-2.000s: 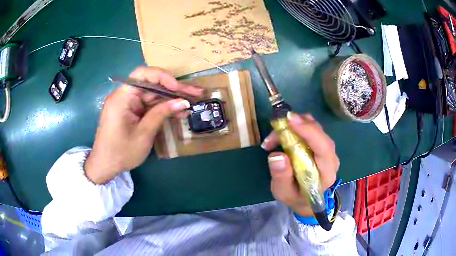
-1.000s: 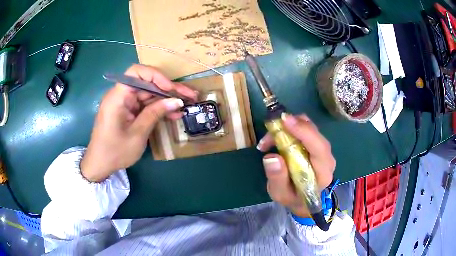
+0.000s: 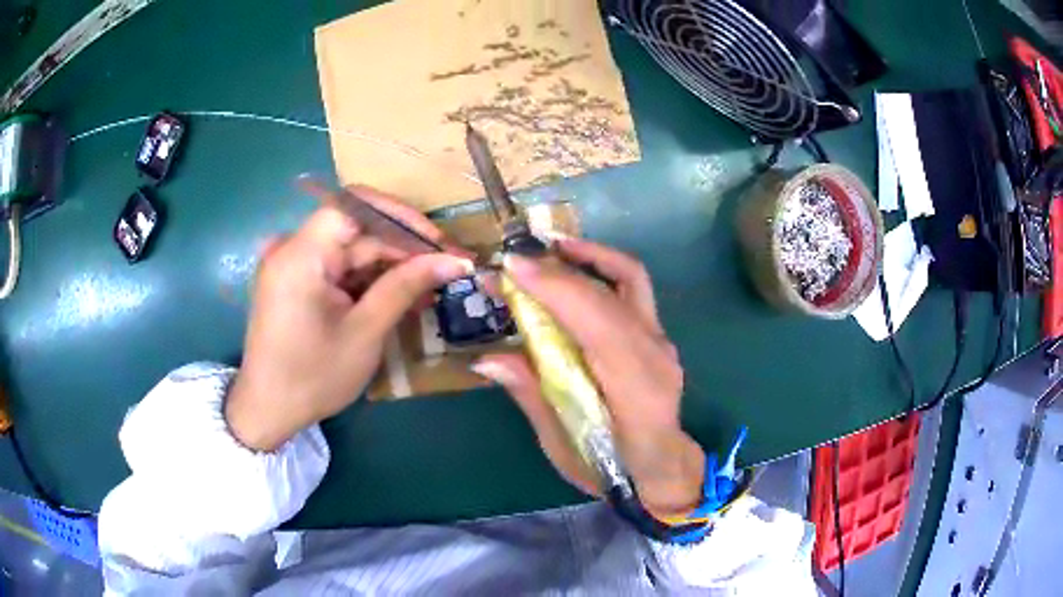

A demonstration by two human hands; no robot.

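Note:
My left hand [image 3: 332, 309] pinches the dark tweezers [image 3: 379, 219], their front end at the upper left edge of the black watch housing [image 3: 469, 317]. The housing lies in the brown holding fixture [image 3: 426, 376], partly hidden by both hands. My right hand [image 3: 606, 362] grips the yellow taped handle of the soldering iron [image 3: 557, 371]. The iron lies across the housing's right side, its metal tip pointing up over the tan sheet [image 3: 385, 88]. The right fingertips are close to the left fingertips; whether they touch anything there cannot be told.
Two small units [image 3: 138, 222] lie at the left. Solder wire [image 3: 251, 117] arches from a holder [image 3: 26, 163] at the left edge. Small bits are scattered on the sheet. A fume fan [image 3: 746, 64], a tub of shavings [image 3: 812, 239] and white paper [image 3: 895, 280] stand at the right.
My right hand and the iron have moved left, over the housing and fixture, close to my left hand. My left hand still holds the tweezers near the housing. The view has shifted slightly.

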